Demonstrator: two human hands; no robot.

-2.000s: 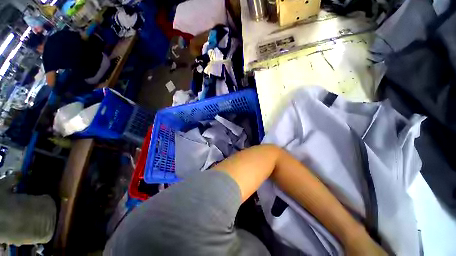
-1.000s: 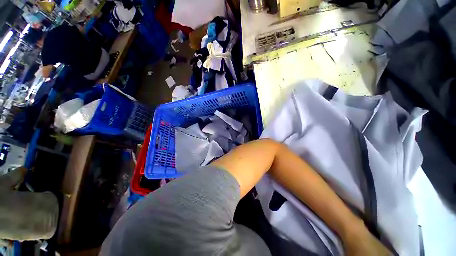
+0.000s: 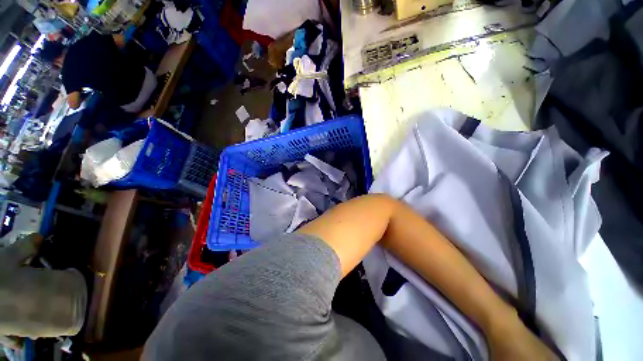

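Note:
The light grey garment body, with a dark stripe down it, lies heaped on the worn pale table and hangs over its near side. My left arm reaches across it from the lower left. My left hand is at the bottom edge; only the wrist and part of its back show, and the fingers are cut off. What it holds cannot be seen. My right hand is not in view. Dark grey cloth lies at the right.
A blue plastic basket with grey cut pieces stands left of the table, over a red crate. Bundled cloth lies behind it. Another blue crate stands further left. Two people sit at the left. A metal machine part is at the top.
The view has shifted slightly. The garment's folds at the right have moved a little. My left arm stays across the cloth in nearly the same pose.

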